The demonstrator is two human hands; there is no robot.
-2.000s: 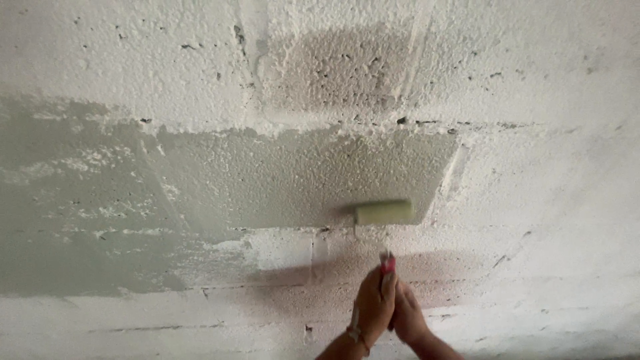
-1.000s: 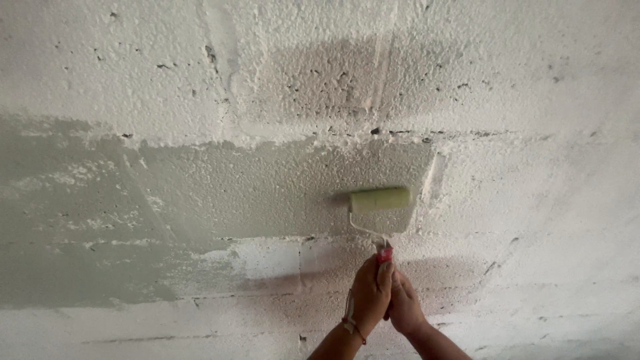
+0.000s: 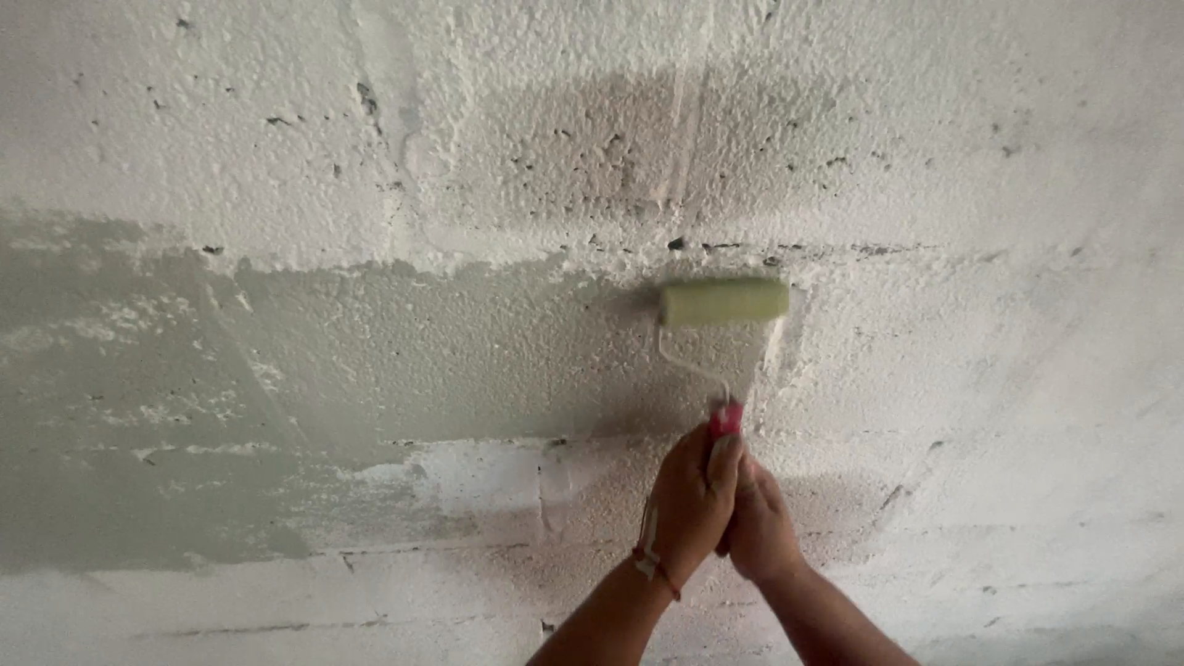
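My left hand (image 3: 696, 499) is closed around the red handle (image 3: 726, 418) of a paint roller, its thumb along the handle. Just right of it and partly behind, my right hand (image 3: 763, 523) also grips the handle, whose lower part both hands hide. A thin bent wire frame (image 3: 689, 365) leads up from the handle to the pale green roller sleeve (image 3: 724, 302), which lies against or close to the block wall near a mortar joint. Grey-green paint (image 3: 444, 351) covers the block left of the roller. A thin red bracelet (image 3: 659, 572) circles my left wrist, with a pale smear beside it.
The rough white block wall (image 3: 999, 388) fills the view, with pits and cracked joints. A wider grey-green painted area (image 3: 120, 407) lies at the left, with white patches showing through. Brownish shaded patches (image 3: 638, 139) show above and below the roller.
The roller has moved up and right along the wall, from the lower edge of the grey-green block to near its upper joint. Both hands have moved with it, still gripping the handle.
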